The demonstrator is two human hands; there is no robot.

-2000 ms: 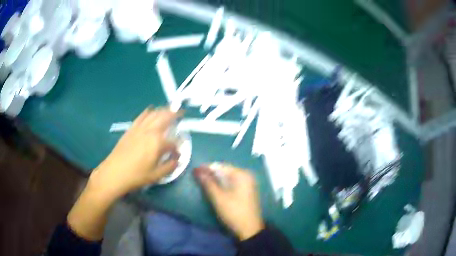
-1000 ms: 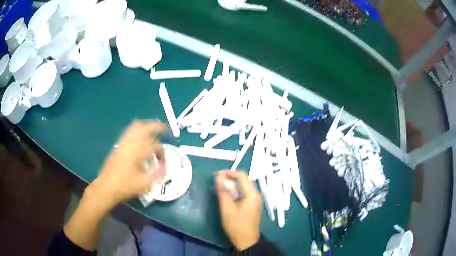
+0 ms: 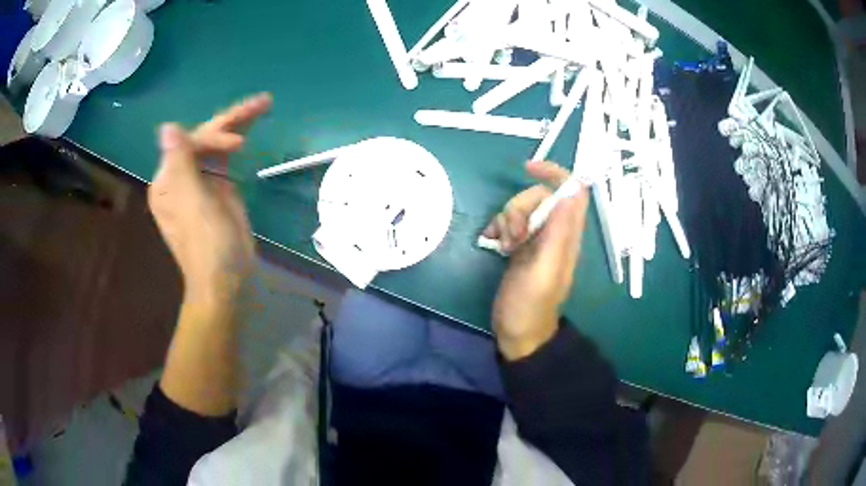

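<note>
A round white housing (image 3: 418, 190) lies flat on the green bench near its front edge, slotted face up, with a square part jutting over the edge and a stick antenna (image 3: 309, 161) projecting left. My left hand (image 3: 204, 199) is raised left of the housing, fingers apart, a little blurred; a thin dark line shows by its fingers. My right hand (image 3: 541, 247) is right of the housing and holds a small white stick-like piece (image 3: 551, 209) between thumb and fingers. A large heap of white stick antennas (image 3: 627, 142) lies beyond my right hand.
White round housings (image 3: 114, 43) are piled at the far left. A black cable bundle (image 3: 707, 171) with blue tops lies right of the sticks, beside white pieces with thin dark leads (image 3: 783, 180). A white unit (image 3: 833, 384) sits at the right bench edge. A metal rail (image 3: 693, 33) runs behind.
The view has shifted. My left hand has moved off the housing to the left. The housing shows uncovered with a stick projecting left. My right hand has turned and its white piece shows more clearly.
</note>
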